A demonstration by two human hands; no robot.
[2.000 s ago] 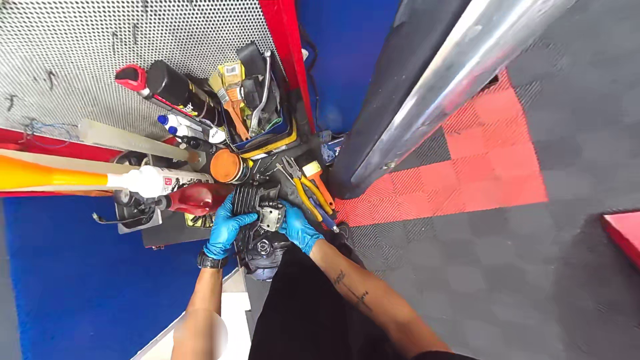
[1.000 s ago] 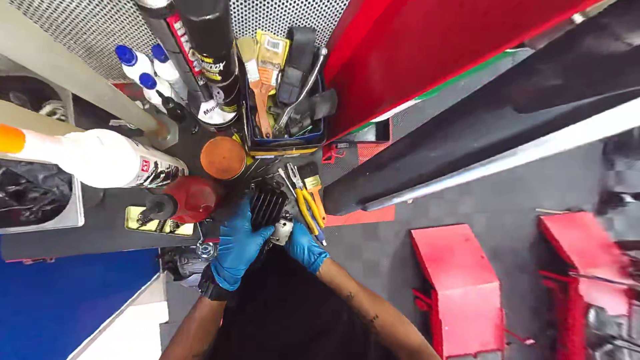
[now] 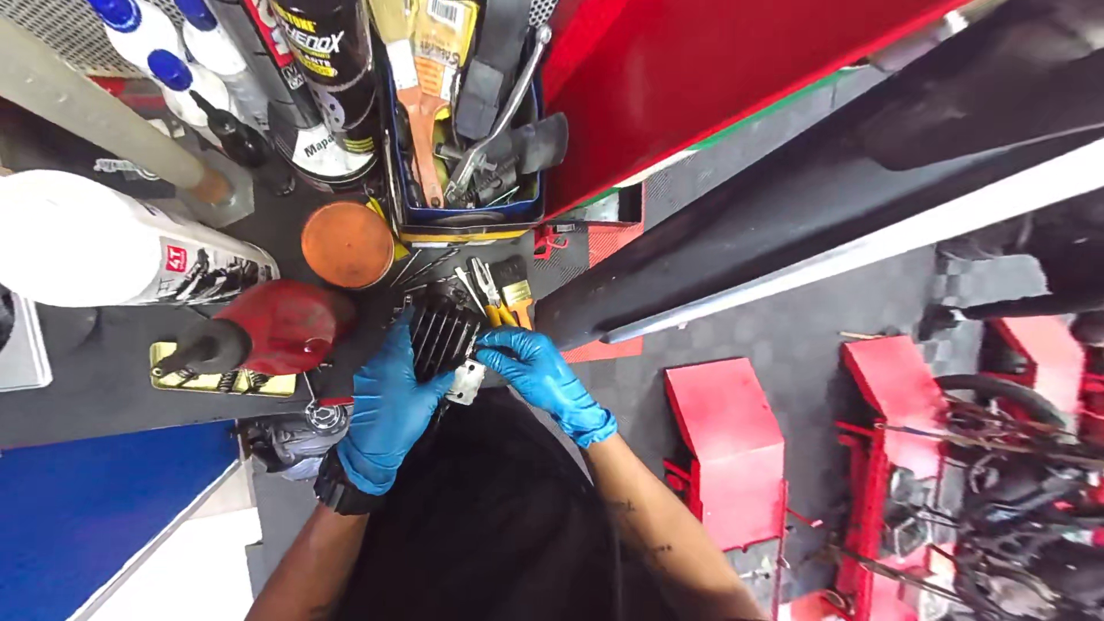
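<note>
A black finned metal part [image 3: 442, 338] with a silver metal plate [image 3: 467, 382] at its lower side is held close to my body. My left hand [image 3: 394, 398], in a blue glove, grips it from the left. In a matching glove, my right hand [image 3: 536, 378] has its thumb and fingertips at the part's right edge, above the plate; whether they pinch something small there is unclear. Just beyond lie pliers with yellow handles [image 3: 493, 297] and a paintbrush [image 3: 516, 293]. An orange round lid [image 3: 348, 245] and a red oil can [image 3: 289, 328] stand to the left.
A blue-edged bin [image 3: 470, 211] holds brushes and tools. Spray cans [image 3: 332, 95], a large white bottle [image 3: 129, 246] and a yellow tray [image 3: 226, 371] crowd the dark bench. A black padded post [image 3: 733, 198] slants at right, with red stands [image 3: 729, 448] on the floor beyond.
My right hand has shifted from lower on the part, by the silver plate, to its upper right edge. My left hand keeps its grip. The view has moved closer to the bench.
</note>
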